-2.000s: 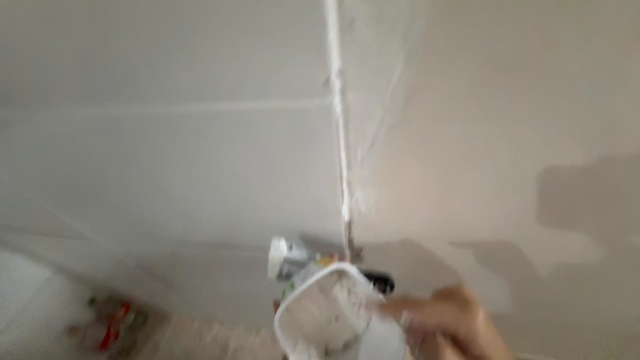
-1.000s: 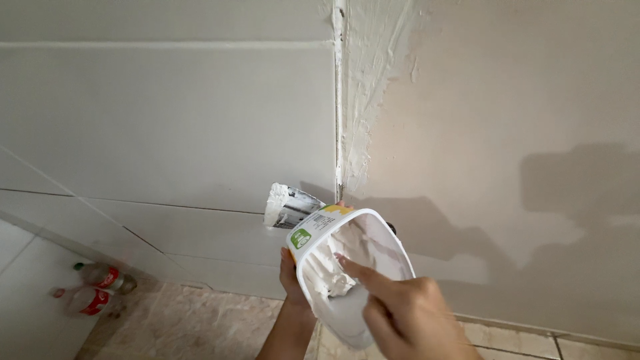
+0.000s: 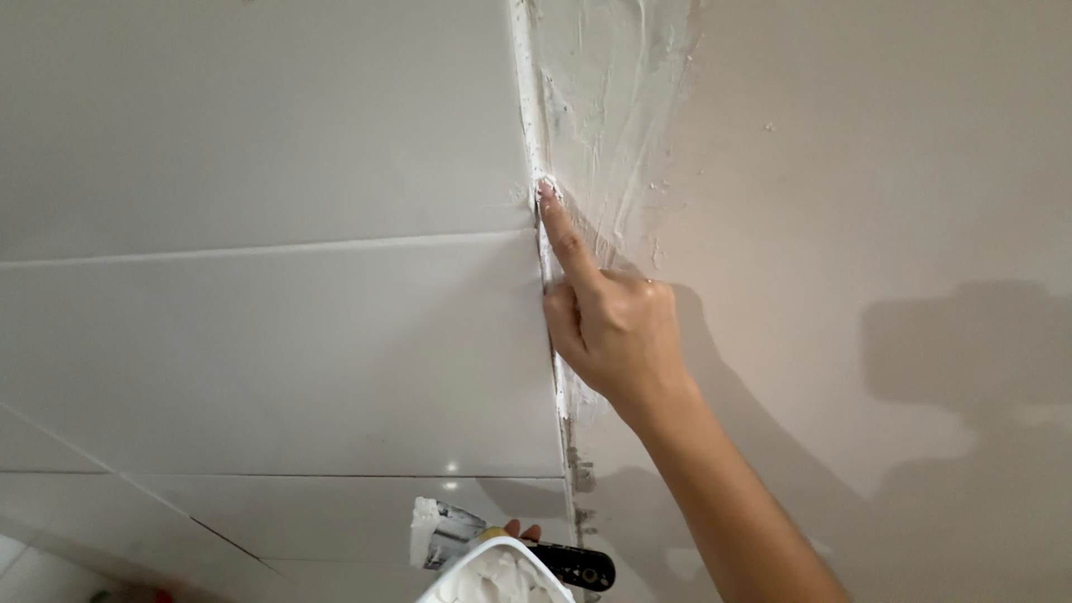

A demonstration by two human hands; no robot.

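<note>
My right hand (image 3: 615, 335) has its index finger extended, the tip pressed on white paste in the vertical joint (image 3: 526, 92) between the tiles and the painted wall. The other fingers are curled, holding nothing. At the bottom, a white plastic tub (image 3: 548, 563) with white paste (image 3: 498, 579) inside is partly cut off by the frame edge. Behind its rim show a few fingertips of my left hand (image 3: 521, 530), which holds the tub together with a putty knife. White paste coats the end of the putty knife's blade (image 3: 444, 533); its black handle (image 3: 574, 566) points right.
Large glossy light tiles (image 3: 276, 352) with pale grout lines cover the left wall. Smeared paste (image 3: 615, 109) lies on the painted wall right of the joint. Lower down, the joint has dark rough gaps (image 3: 580, 469). A blurred red and green object (image 3: 138, 595) shows at bottom left.
My right hand has moved from inside the tub up to the joint, its fingertip now against the wall. The tub and putty knife sit lower in view, and the view has shifted.
</note>
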